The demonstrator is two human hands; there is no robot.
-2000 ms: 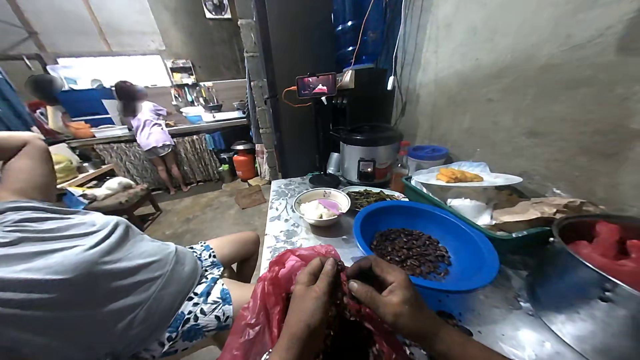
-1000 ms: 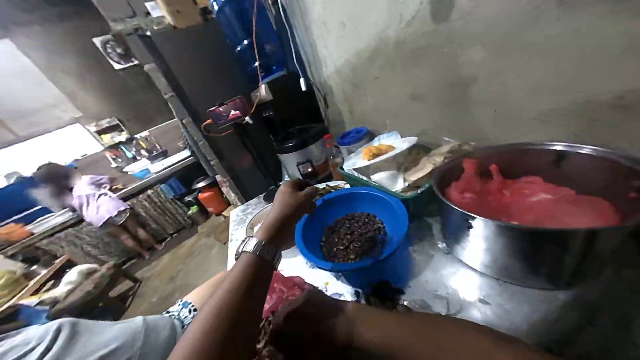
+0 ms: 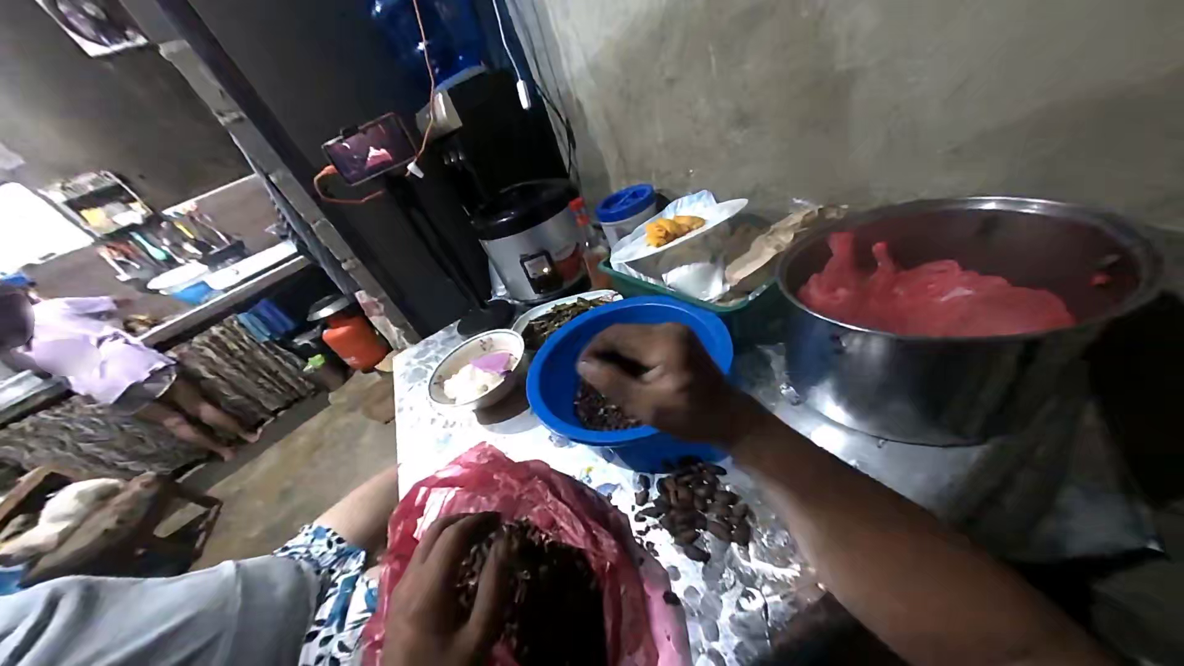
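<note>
My right hand point(image 3: 661, 375) is over the blue plastic basin point(image 3: 555, 370), its fingers curled; whether something is between them cannot be seen. Dark brown beans point(image 3: 601, 412) lie in the basin, partly hidden by that hand. Close to me, a red plastic bag point(image 3: 490, 476) stands open with dark pieces, perhaps husks or beans point(image 3: 555, 592), inside. My left hand point(image 3: 449, 583) rests in the bag's mouth with its fingers in the dark pieces; its grip is unclear. A loose pile of beans point(image 3: 698, 509) lies on the table between bag and basin.
A large metal pot point(image 3: 888, 379) holding red plastic stands right. Behind the basin are a rice cooker point(image 3: 527, 240), a green tray point(image 3: 749, 314) and a plate of yellow food point(image 3: 721, 217). A bowl of white food point(image 3: 476, 370) stands left. One person sits beside me; another stands at the counter.
My right hand has moved from the red bag, where it was two seconds ago, to above the blue basin. The view has turned and tilted.
</note>
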